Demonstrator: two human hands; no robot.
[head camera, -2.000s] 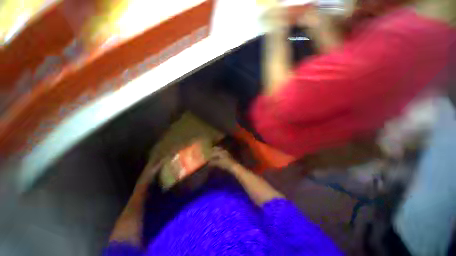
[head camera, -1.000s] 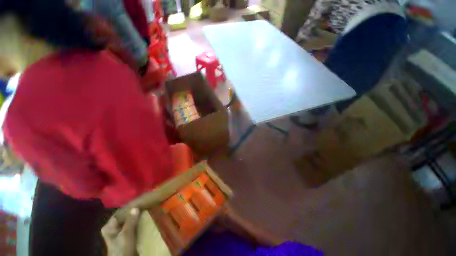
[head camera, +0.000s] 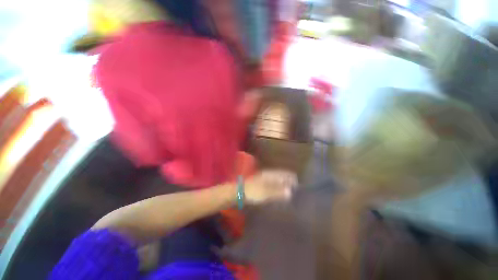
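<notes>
The picture is strongly blurred. My left hand (head camera: 273, 186) is stretched out to the right at the centre, with a green band at the wrist; its fingers are smeared and no held thing can be made out. A blurred tan-brown shape, perhaps a carton (head camera: 407, 145), shows at the right in front of the pale table. My right hand cannot be made out. An open brown carton (head camera: 284, 156) stands beyond my left hand, with pale orange boxes (head camera: 273, 121) inside.
A person in a red top (head camera: 169, 104) sits close at the left. The white bench edge (head camera: 52, 183) curves along the left, with orange boxes (head camera: 41, 145) on it. A pale table (head camera: 382, 76) stands at the right, a red stool (head camera: 321, 94) near it.
The view has swung, bringing the bench into the left side. The carton of orange boxes is no longer seen at my lap. My left arm now reaches right; the tan-brown shape has appeared.
</notes>
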